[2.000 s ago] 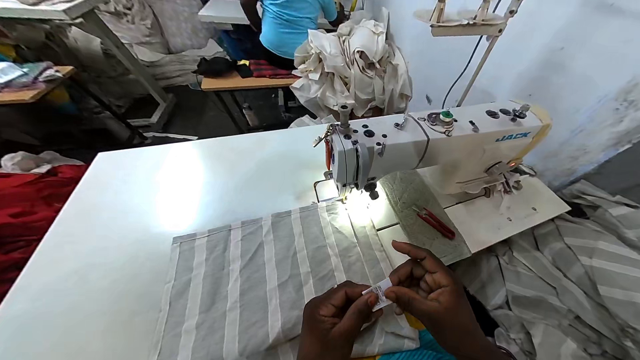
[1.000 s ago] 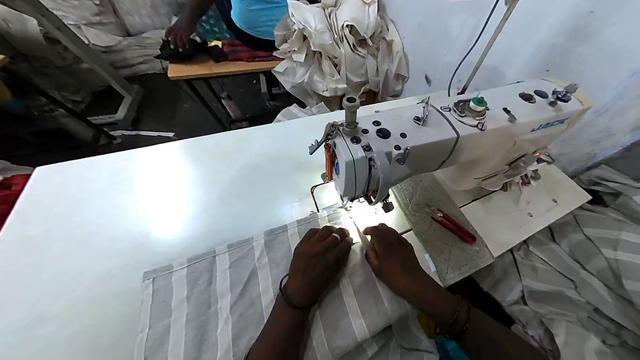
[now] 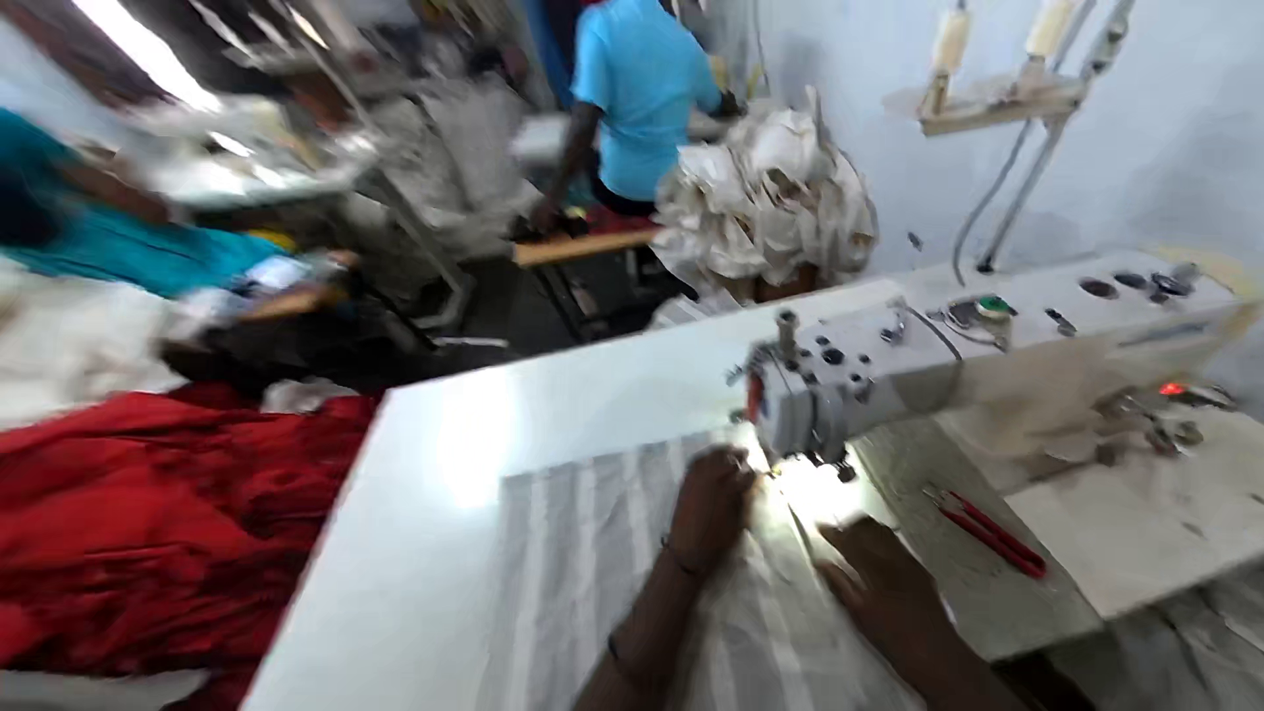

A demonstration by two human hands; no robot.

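A grey-and-white striped cloth point(image 3: 583, 553) lies on the white table, its right edge under the lit needle area of the Jack sewing machine point(image 3: 889, 365). My left hand point(image 3: 713, 504) rests on the cloth just left of the needle, fingers bent; whether it pinches the fabric is blurred. Lower right of the needle, my right hand point(image 3: 874, 578) lies on the cloth edge with thumb and fingers apart. The small white label seen earlier cannot be made out. Red-handled thread snips point(image 3: 990, 533) lie on the grey plate right of my right hand.
Red fabric point(image 3: 168, 523) is heaped left of the white table point(image 3: 415, 553). Behind stand a pile of cream cloth point(image 3: 765, 197) and a person in a blue shirt point(image 3: 642, 94). Another person in teal point(image 3: 128, 232) sits far left. A thread stand point(image 3: 1002, 109) rises behind the machine.
Two seconds ago both my hands held a small white label before the machine; they moved to the cloth by the needle. My right hand is now lower, farther from my left. The view has swung left.
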